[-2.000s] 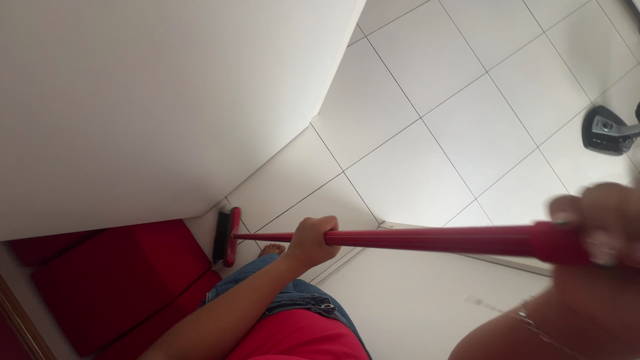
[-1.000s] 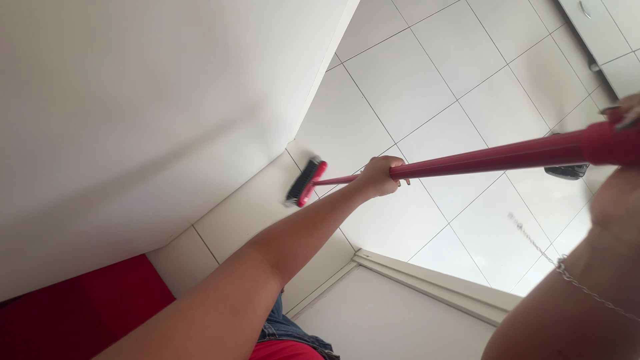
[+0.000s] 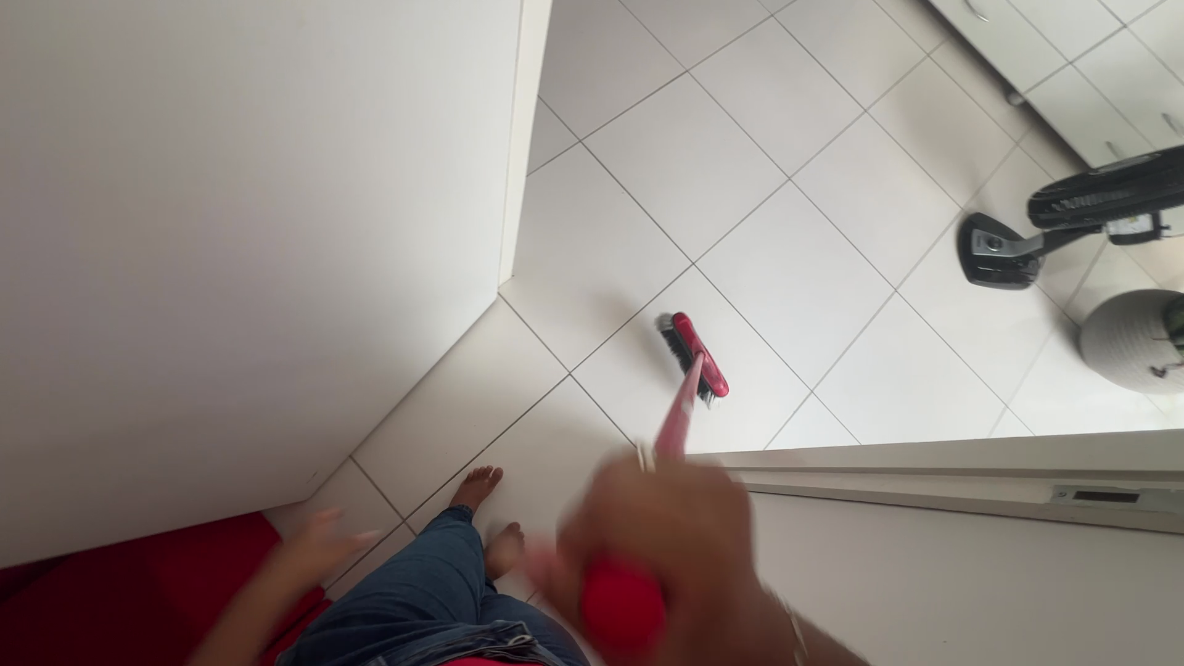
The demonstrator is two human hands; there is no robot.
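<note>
A push broom with a red head point(image 3: 703, 356) and dark bristles rests on or just above the white floor tiles, near the middle of the view. Its red handle point(image 3: 678, 421) runs down toward the camera. My right hand point(image 3: 671, 527), blurred and close to the camera, is closed around the handle just below its rounded red end. At the lower left my left hand point(image 3: 324, 546) is off the broom, empty, its fingers spread, beside my leg in blue jeans point(image 3: 407, 587).
A white wall or panel point(image 3: 277, 231) stands on the left, red fabric point(image 3: 139, 592) below it. A door frame with a strike plate point(image 3: 1105, 497) lies lower right. A black upright appliance point(image 3: 999, 250), a grey ribbed pot point(image 3: 1124, 342) and white cabinets point(image 3: 1036, 37) are on the right.
My left hand has let go of the broom handle and moved down to the left. The broom head has moved away from the wall edge, out over the tiles. The view has shifted.
</note>
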